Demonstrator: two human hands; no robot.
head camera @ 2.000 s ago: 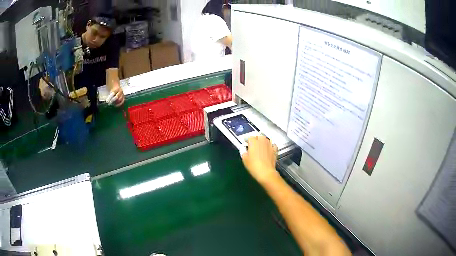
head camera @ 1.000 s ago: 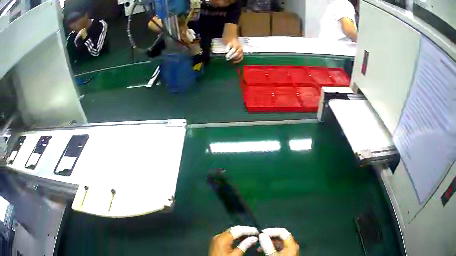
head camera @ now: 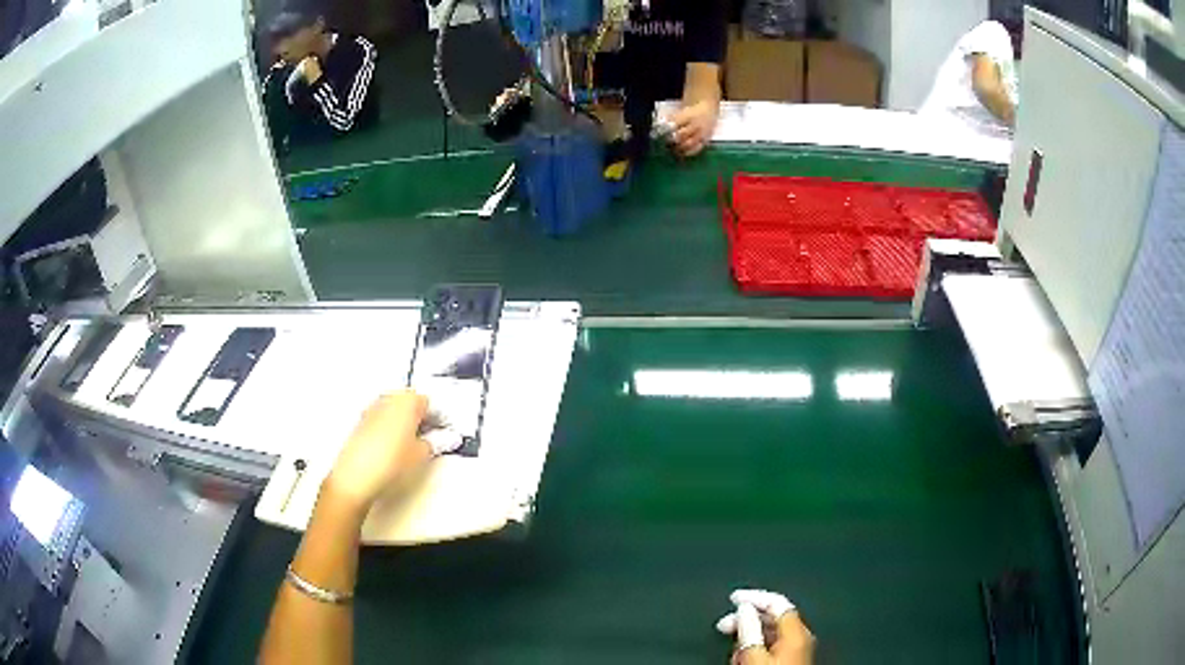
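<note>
My left hand [head camera: 385, 448] holds a dark phone housing [head camera: 455, 369] by its near end, over the near part of the wide white left belt [head camera: 343, 340]. The housing's round camera holes are at the far end. Whether it touches the belt is unclear. My right hand [head camera: 769, 629], with white finger cots, is low at the bottom edge over the green mat, partly cut off. Its fingertips are close together; whether something tiny is between them cannot be told. Several housings [head camera: 228, 376] lie in a row on the belt further left.
A dark spare housing [head camera: 1007, 618] lies on the green mat [head camera: 728, 481] at lower right. The narrow right belt [head camera: 1012, 334] sticks out of the grey cabinet [head camera: 1085, 195]. Beyond are a red tray [head camera: 845, 237], a blue fixture [head camera: 563, 182] and people across the line.
The housing has gone from above the mat at bottom centre to the left belt in my left hand. My hands have parted; my right hand stays low. The view has shifted slightly.
</note>
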